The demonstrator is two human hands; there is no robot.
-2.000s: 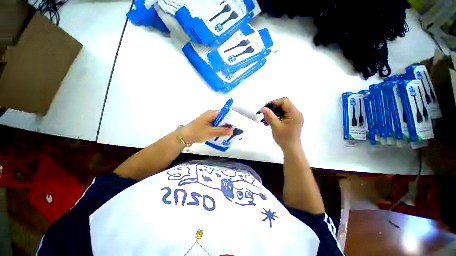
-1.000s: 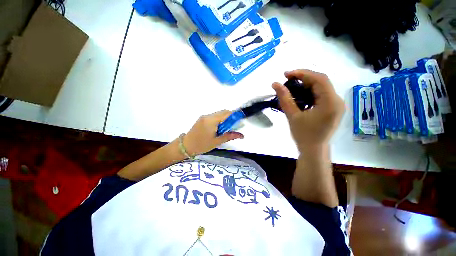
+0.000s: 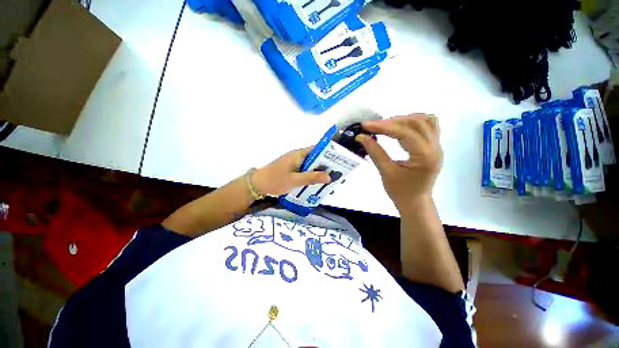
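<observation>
A slim white-and-blue retail box (image 3: 324, 178) with a picture of two black plugs is tilted near the table's front edge. My left hand (image 3: 282, 175) holds it around its middle, with the thumb across the printed face. A black coiled cable (image 3: 353, 138) sits at the box's raised open end, partly inside it. My right hand (image 3: 402, 151) pinches the cable between thumb and fingertips. A whitish flap or sleeve shows behind the cable; I cannot tell which. The lower part of the cable is hidden in the box.
A loose pile of blue-and-white boxes (image 3: 339, 51) lies at the table's far middle. An upright row of boxes (image 3: 543, 146) stands at the right. A black cable heap (image 3: 512, 44) is at the far right. A brown carton (image 3: 61, 68) is at the far left.
The box has turned to show its printed face and stands more upright. My right hand has moved down and left with the cable, which now reaches into the box mouth.
</observation>
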